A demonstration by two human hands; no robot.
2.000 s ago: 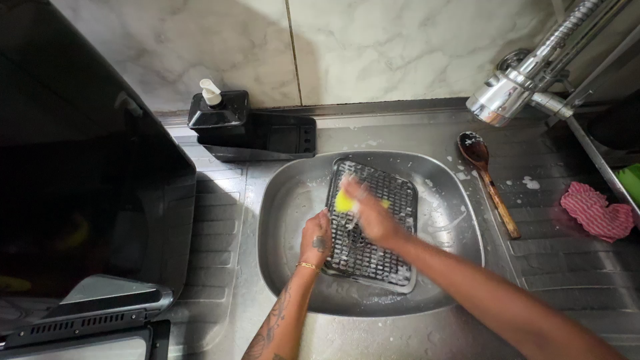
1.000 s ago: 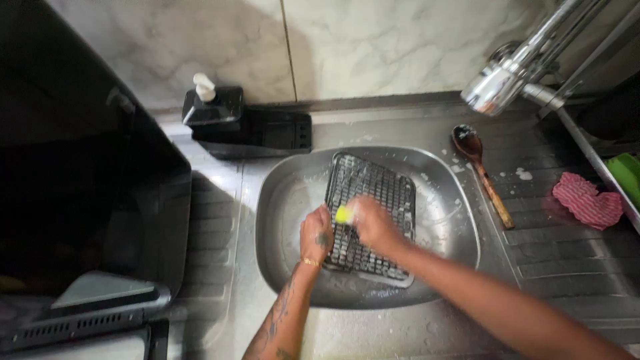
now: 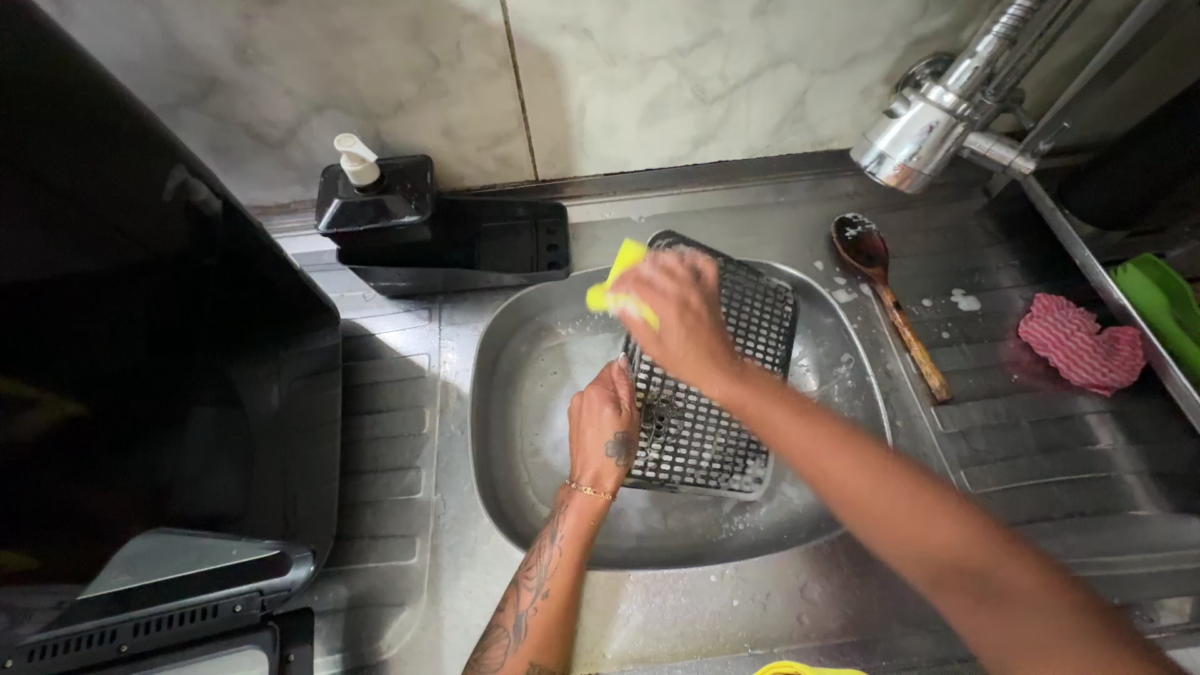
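Observation:
A black perforated rack, with some foam on it, is held tilted over the oval stainless steel sink basin. My left hand grips the rack's left edge, fingers closed around it. In my right hand is a yellow sponge, slightly blurred, pressed at the rack's upper left corner. My right fingers hide part of both the sponge and the rack.
A black soap dispenser with a caddy stands behind the basin's left side. A chrome faucet overhangs the back right. Right of the basin lie a wooden spoon and a pink cloth. A large black appliance stands left.
My right hand has moved with the sponge from the rack's middle to its upper left corner. My left hand still holds the left edge.

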